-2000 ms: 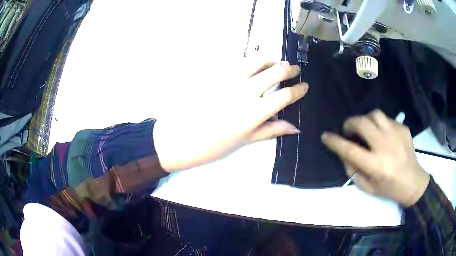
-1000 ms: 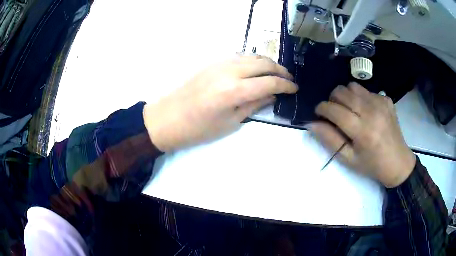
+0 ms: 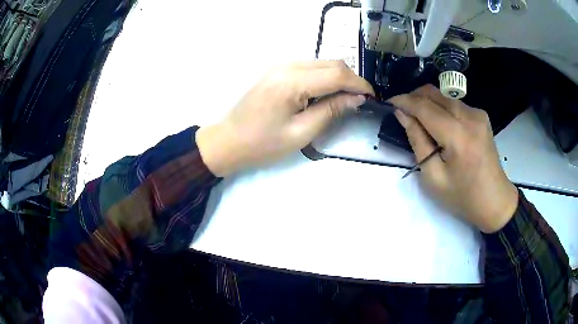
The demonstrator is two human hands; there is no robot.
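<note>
The dark garment panel [image 3: 405, 73] lies under the head of the sewing machine [image 3: 405, 28]. Its near edge is folded up between my hands, just in front of the presser foot area. My left hand [image 3: 285, 114] pinches the folded end [image 3: 375, 101] from the left with thumb and fingers. My right hand [image 3: 453, 149] pinches it from the right. My right hand also holds a thin dark spike [image 3: 421, 162], which sticks out below the fingers, pointing down and left. A dark flap of the cloth hangs down beside my right fingers. The needle tip cannot be made out.
The white table [image 3: 329, 215] has a dark front edge and a worn yellow-brown left edge. More dark cloth [image 3: 51, 76] with pale stitching lies at the left. Cloth also lies behind my right hand. The cream tension knob [image 3: 452, 84] sits close above my right hand.
The cloth's near edge has moved away from me towards the machine and is now folded up. My hands have come together at that edge. The spike stays in my right hand.
</note>
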